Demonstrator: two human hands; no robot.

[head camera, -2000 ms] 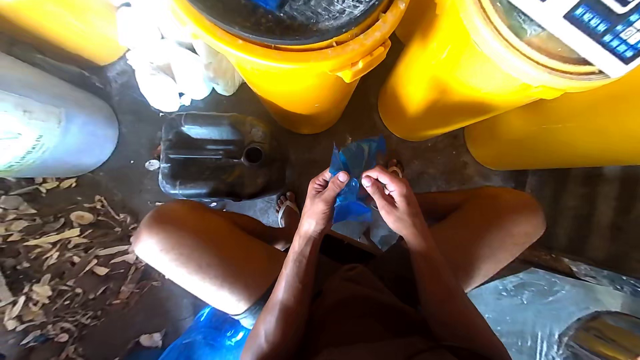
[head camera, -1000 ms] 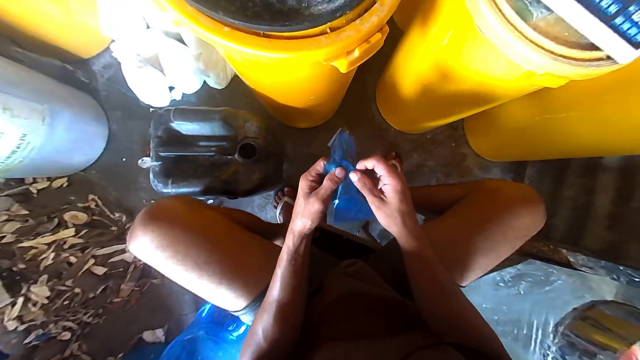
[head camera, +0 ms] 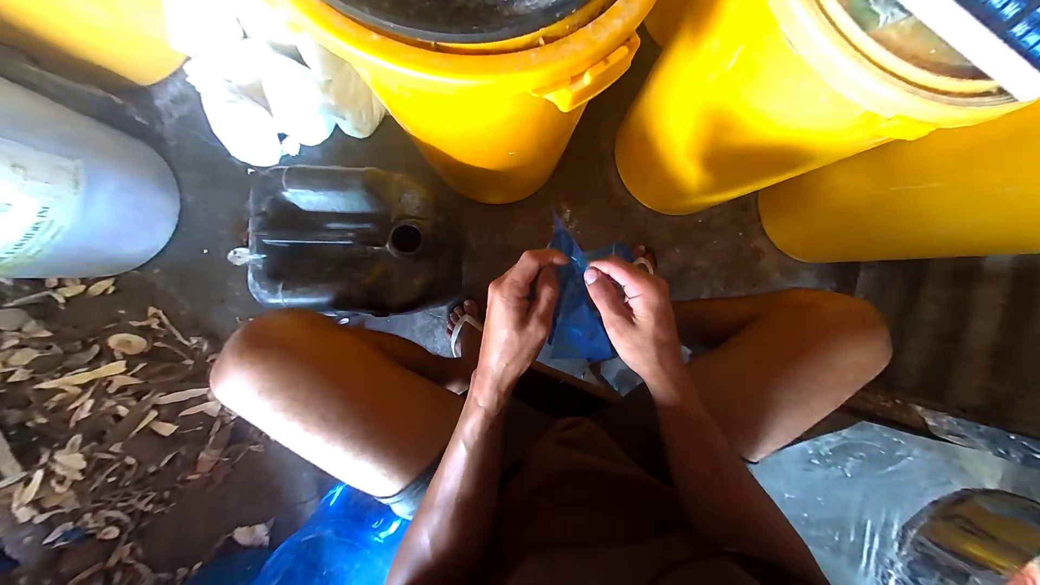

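A thin blue plastic sheet or bag (head camera: 578, 321) hangs between my hands, in front of my lap. My left hand (head camera: 520, 305) pinches its upper left part between thumb and fingers. At the upper right, my right hand (head camera: 638, 313) grips it with thumb and forefinger. A narrow corner of the plastic points up between the hands. More blue plastic (head camera: 337, 540) lies on the floor beside my left thigh.
A black plastic jerrycan (head camera: 325, 236) lies left of my feet. Yellow drums (head camera: 496, 122) stand ahead, near white plastic bags (head camera: 268, 97) and a pale drum (head camera: 89, 191). Wood-like scraps (head camera: 106, 390) cover the floor at left; clear plastic sheeting (head camera: 845, 479) lies at right.
The blue plastic has changed shape between my hands. My fingers have shifted their hold on it, and both hands stay close together.
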